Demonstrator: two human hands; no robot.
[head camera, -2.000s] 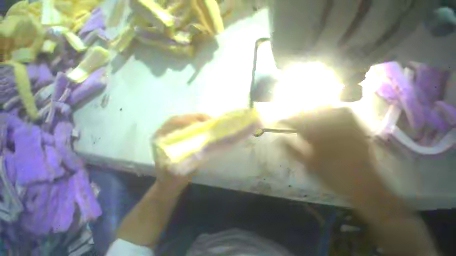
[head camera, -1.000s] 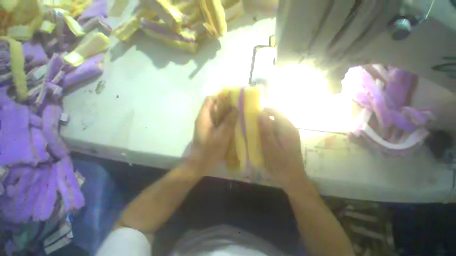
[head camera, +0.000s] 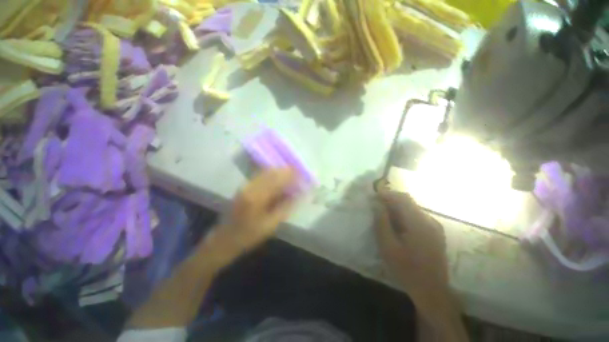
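My left hand (head camera: 264, 200) grips a purple plush strip (head camera: 277, 157) over the table, left of the sewing machine; hand and strip are blurred. My right hand (head camera: 413, 237) is low at the table, at the near left corner of the dark-outlined needle plate area (head camera: 398, 137). Its fingers are partly curled, and I cannot tell whether anything is between them. The sewing machine head (head camera: 534, 87) is at upper right. White lamp glare (head camera: 467, 174) hides the needle and presser foot.
A large purple and yellow cut-piece pile (head camera: 90, 157) covers the left table edge. A yellow bundle (head camera: 370, 40) lies at the back. Purple and white sewn pieces (head camera: 577, 207) are heaped right of the glare. The table's front edge (head camera: 320, 250) slants across.
The yellow piece held between both hands is gone from them. My hands have parted; my left now holds a purple strip. The view has shifted, so table and machine appear lower and further right.
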